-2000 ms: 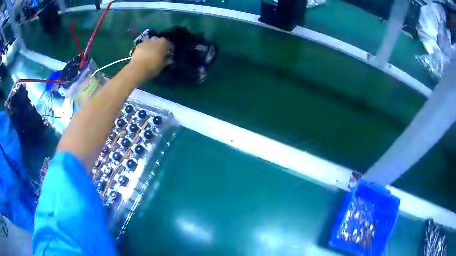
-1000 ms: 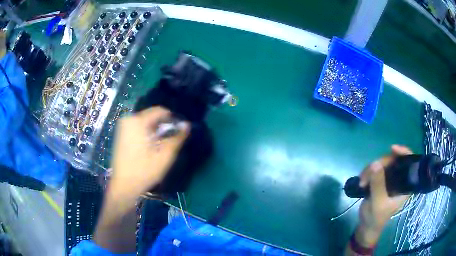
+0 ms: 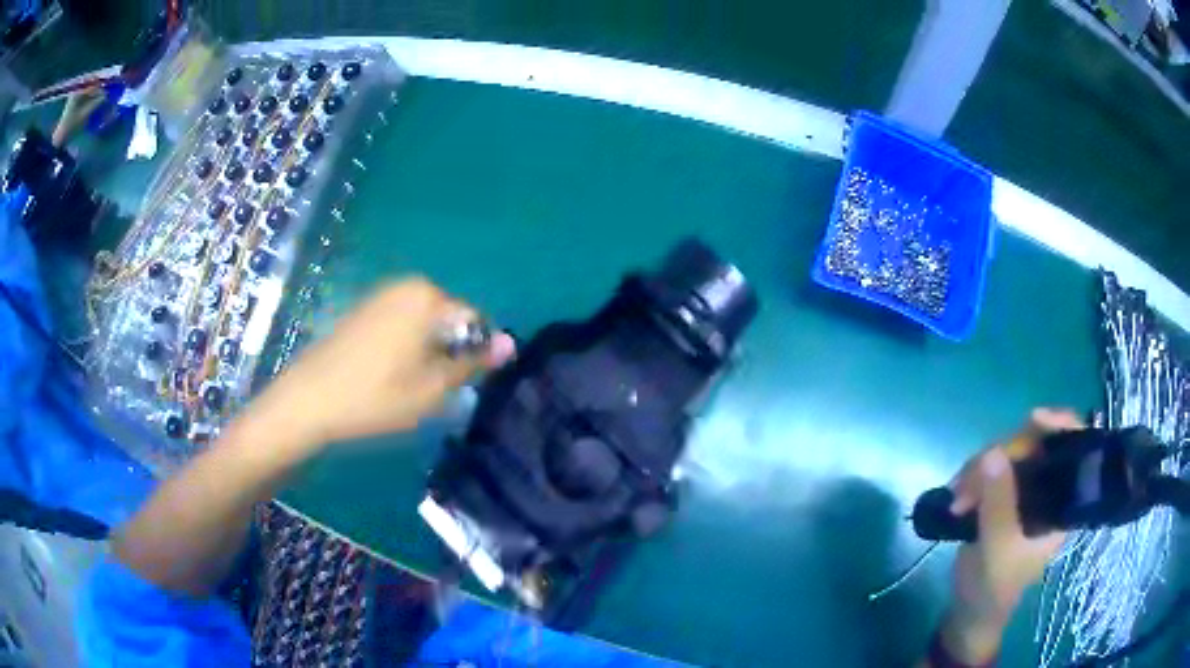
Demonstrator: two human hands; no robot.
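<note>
A black housing (image 3: 587, 431) lies on the green bench, slightly blurred, its round raised centre up and its cylinder end towards the upper right. My left hand (image 3: 392, 359) is at its upper left edge, with a small dark, silvery thing at the fingers; whether they grip it or touch the housing is unclear. My right hand (image 3: 998, 529) is closed around a thick black electric screwdriver (image 3: 1077, 483) at the right, its tip pointing left. A thin white cable (image 3: 903, 574) sticks out by this hand; its other end is hidden.
A blue bin (image 3: 972, 281) with screws stands at the back right. A bundle of white cables (image 3: 1096, 587) lies at the right end. A clear tray (image 3: 372, 85) of small round-topped parts is at the left. Another person's blue sleeve (image 3: 33, 326) shows at the far left.
The housing came from the conveyor onto the bench, and has since turned and moved right; my left hand is now at its edge. My right hand came into view with the screwdriver and moved slightly lower.
</note>
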